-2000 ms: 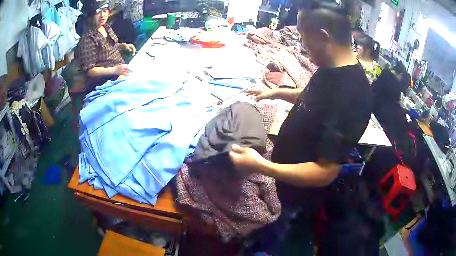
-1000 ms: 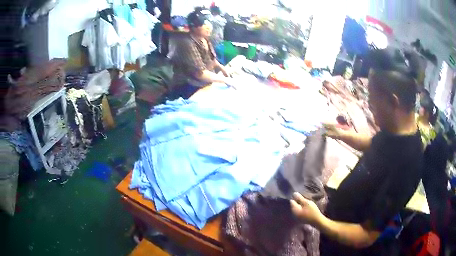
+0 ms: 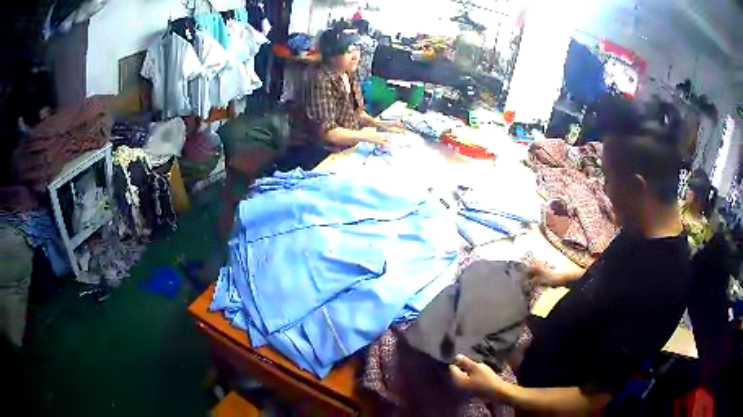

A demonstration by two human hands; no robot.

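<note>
Neither of my hands is in the picture. Nearest in front of me, a person in a black T-shirt (image 3: 619, 305) holds a dark grey-brown garment (image 3: 481, 305) with both hands, one at its far right edge and one at its near lower edge. The garment lies partly over pink-white flecked tweed pieces (image 3: 381, 365) at the table corner. Light blue garment pieces (image 3: 326, 252) lie fanned in layers to its left.
The worktable (image 3: 277, 366) has an orange-brown wooden edge. More tweed (image 3: 574, 191) lies farther along it. A person in a checked shirt (image 3: 330, 102) is at its far left side. A white frame rack (image 3: 77, 212) and hanging pale shirts (image 3: 195, 69) are at left.
The view has swung left, so the table sits farther right. The person in black has lowered the raised part of the dark garment and spread it flatter over the tweed.
</note>
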